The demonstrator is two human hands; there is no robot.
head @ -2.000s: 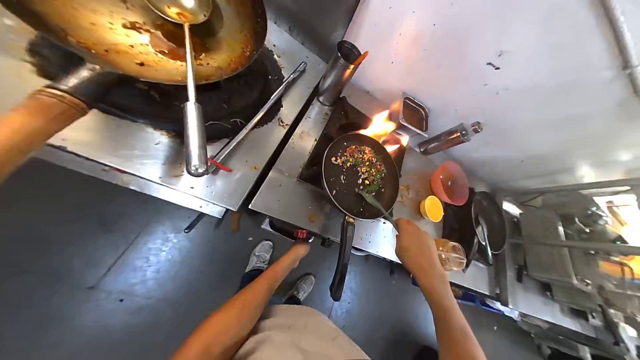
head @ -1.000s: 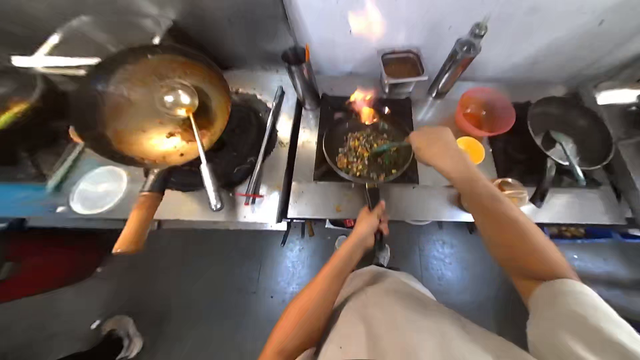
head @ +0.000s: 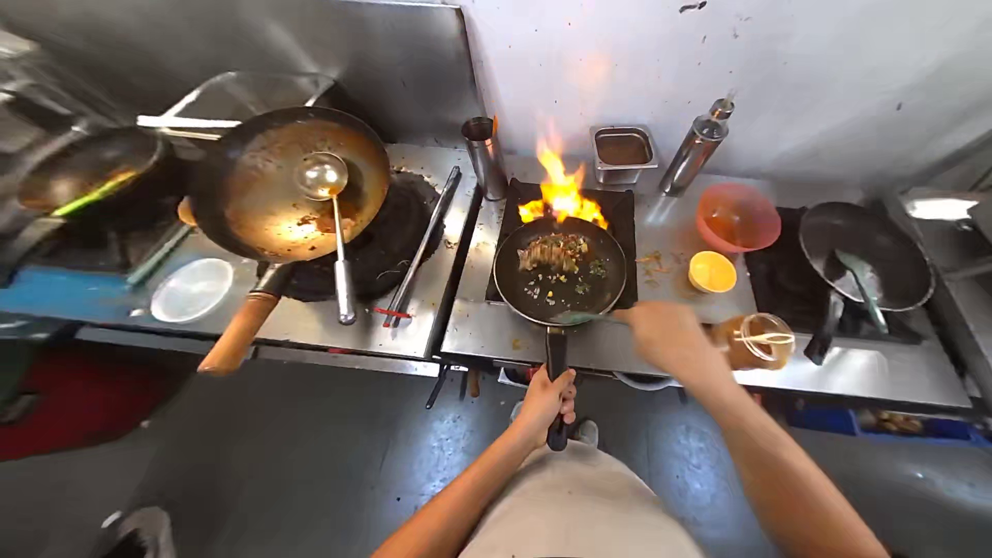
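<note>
My left hand (head: 549, 403) grips the black handle of a frying pan (head: 559, 267) on the middle burner. Chopped, mixed food (head: 559, 254) lies in the pan, blurred in part, and tall flames (head: 561, 186) rise behind its far rim. My right hand (head: 670, 339), blurred, is closed around a green spatula (head: 583, 317); its blade is at the pan's near rim. Right of that hand stands a jar of brown contents (head: 756, 341) with a light utensil in it. A yellow bowl (head: 711, 272) and a translucent red bowl (head: 738, 218) stand beyond.
At left a large wok (head: 291, 186) holds a steel ladle (head: 341, 256); metal tongs (head: 422, 248) lie beside it. A steel cylinder (head: 486, 159), a metal container (head: 623, 151) and a bottle (head: 697, 147) stand near the wall. Another pan (head: 866, 256) with a spatula is at right.
My left hand, off the pan handle two seconds ago, now holds it. The spatula has moved from the food to the near rim since a second ago, and the flames have grown. The view has swung.
</note>
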